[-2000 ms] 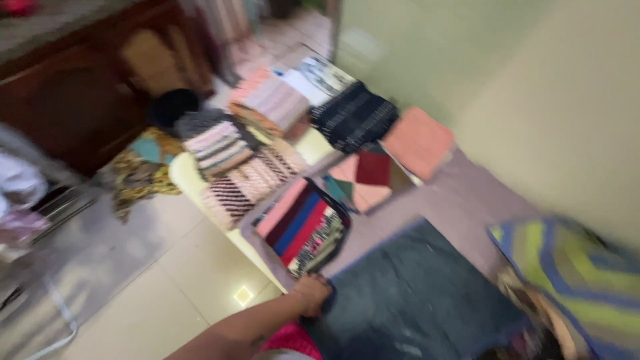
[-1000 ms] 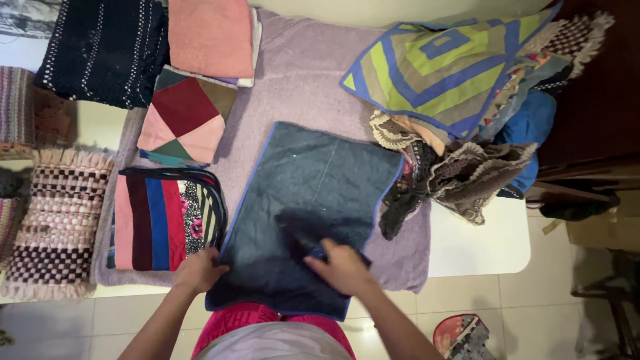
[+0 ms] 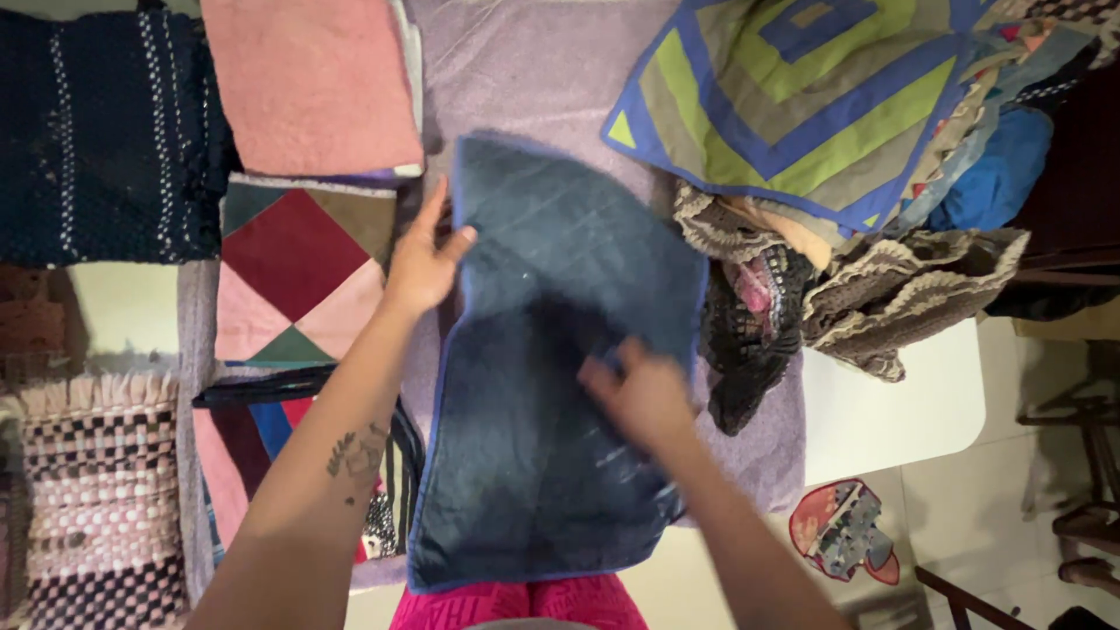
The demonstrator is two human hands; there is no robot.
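Observation:
A dark blue fabric mat with a lighter blue edging (image 3: 525, 420) lies on a mauve towel (image 3: 534, 52), its lower end near the pink clothing at my waist. At the mat's upper left edge is my left hand (image 3: 427, 258), fingers spread, thumb over the edging. My right hand (image 3: 647, 394) is blurred above the right middle of the mat, fingers apart; whether they touch the cloth cannot be told. Left of the mat lie a patchwork piece with a dark red diamond (image 3: 297, 254) and a striped textile (image 3: 232, 455), partly behind my left forearm.
At upper right, a blue, green and grey patterned mat (image 3: 787, 96) lies over crumpled textiles, beside a brown ruffled cloth (image 3: 910, 297). Folded pink (image 3: 315, 87), navy (image 3: 105, 140) and checked woven (image 3: 105, 507) textiles are at left. The white table's corner (image 3: 892, 402) shows at right.
My left hand has moved from the mat's lower left corner up along its left edge. The mat's top right has gone from a squarer corner to a curved shape.

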